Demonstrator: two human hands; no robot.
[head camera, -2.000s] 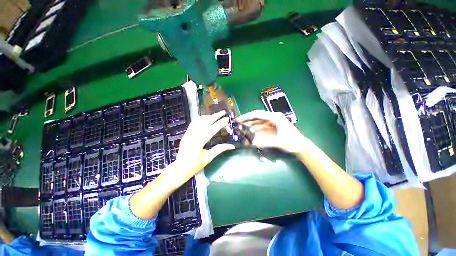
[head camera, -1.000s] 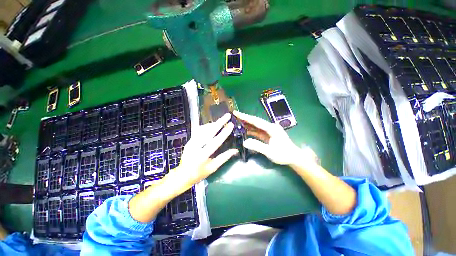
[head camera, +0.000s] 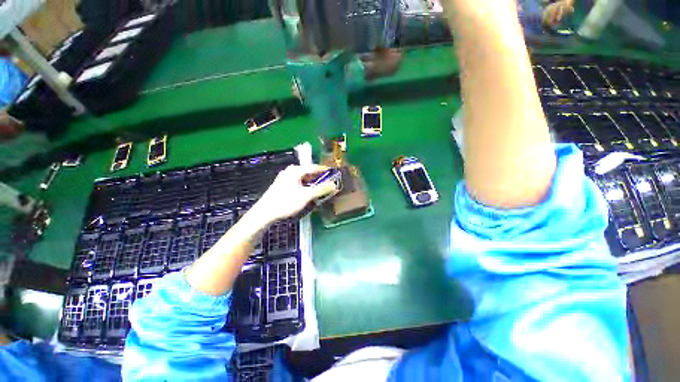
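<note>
My left hand (head camera: 287, 194) holds a small dark housing part (head camera: 323, 179) between thumb and fingers, at the left side of the brown press fixture (head camera: 347, 200). The part is tilted and partly covered by the fingers. My right forearm reaches up past the top edge of the picture, so the right hand is out of view. A phone unit (head camera: 415, 182) with a pale rim and dark screen lies on the green surface right of the fixture. The green bench press (head camera: 325, 93) stands above the fixture.
A black parts tray (head camera: 97, 257) with a white liner lies at the left. More black trays (head camera: 596, 123) lie at the right, partly behind my right arm. Several phone units (head camera: 371, 120) lie across the back. Parts of another person, including a hand (head camera: 557, 11), show at the top right.
My right hand has left the part and the arm now stretches forward and up out of the picture. My left hand alone keeps the part, slightly higher and further left. The view has tilted upward.
</note>
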